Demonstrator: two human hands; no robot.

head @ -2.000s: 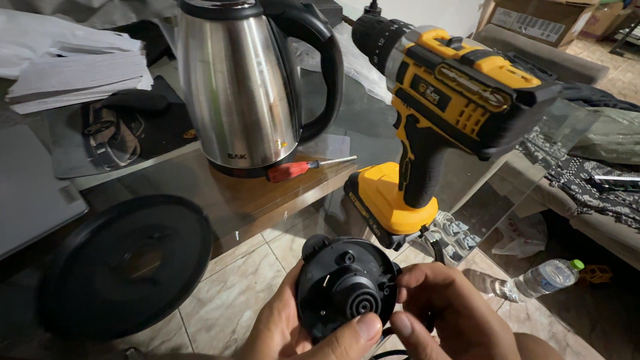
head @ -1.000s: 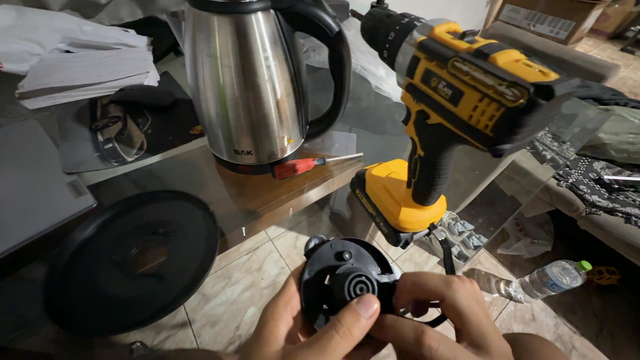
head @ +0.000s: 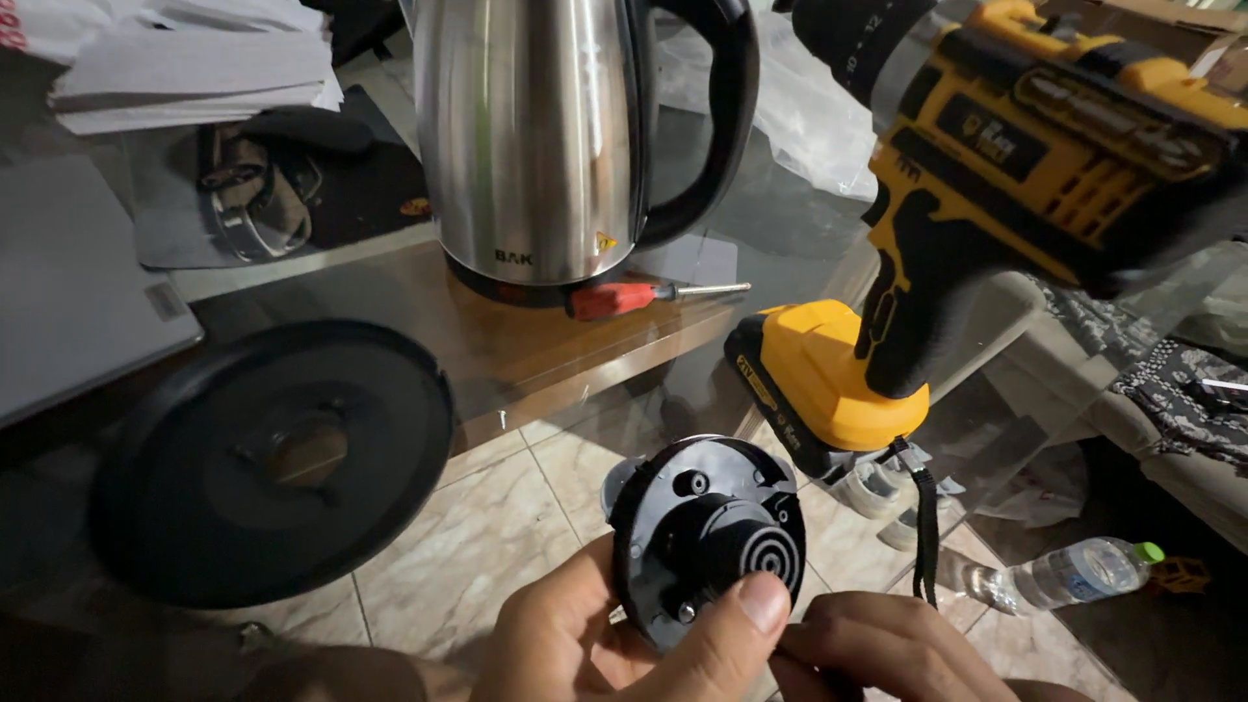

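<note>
My left hand (head: 624,634) grips a round black plastic kettle-base connector (head: 673,526), its thumb pressed near the ringed central hub. Close against the connector's lower right side is my right hand (head: 897,643), fingers curled; what they pinch is hidden. A yellow and black cordless drill (head: 907,253) stands on its battery on the glass table, beyond my hands. Behind them is a stainless steel electric kettle (head: 536,136) with a black handle. A red-handled screwdriver (head: 619,300) lies at the kettle's foot. To the left lies a round black plastic base cover (head: 195,487) with a central hole.
A grey laptop (head: 78,273) lies at the left edge, with papers (head: 205,68) behind it and a wristwatch (head: 258,200) on a dark mat. A small screw (head: 503,419) stands on the glass. A plastic bottle (head: 1082,575) with a green cap lies at the lower right.
The connector has been tilted in my left hand. My right hand has moved from its right edge to lower down beside it. The view has shifted slightly.
</note>
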